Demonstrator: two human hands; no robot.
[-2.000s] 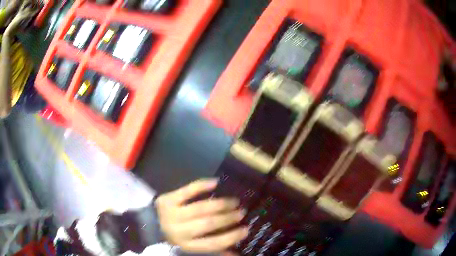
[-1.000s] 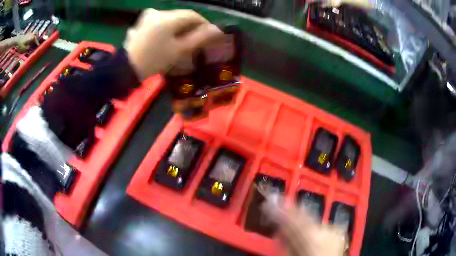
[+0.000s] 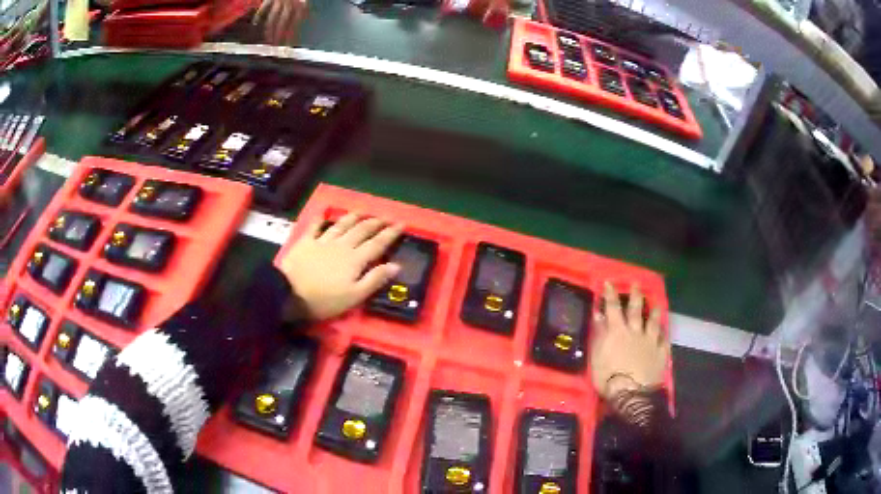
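A red tray [image 3: 425,352] with compartments lies in front of me, with closed black flip phones in its compartments. One phone [image 3: 494,288] lies in the back row, and another [image 3: 360,403] lies in the front row. Each visible phone has a gold disc at its near end. My left hand [image 3: 340,265] lies flat with fingers spread over the tray's back left corner, beside and partly over a phone. My right hand [image 3: 630,340] lies with fingers spread over the tray's back right compartment and covers what is under it. Neither hand is closed around a phone.
A second red tray of closed phones [image 3: 208,227] is at left. A black tray with phones [image 3: 333,135] is on the green belt behind it. Another red tray [image 3: 606,92] is beyond the metal edge. Another person's hand [image 3: 280,17] shows at the top. Pale cables [image 3: 797,386] hang at right.
The phones my left hand held raised are now down, and the tray's back compartments are filled. My right hand has moved up to the back right. A black tray now shows on the belt.
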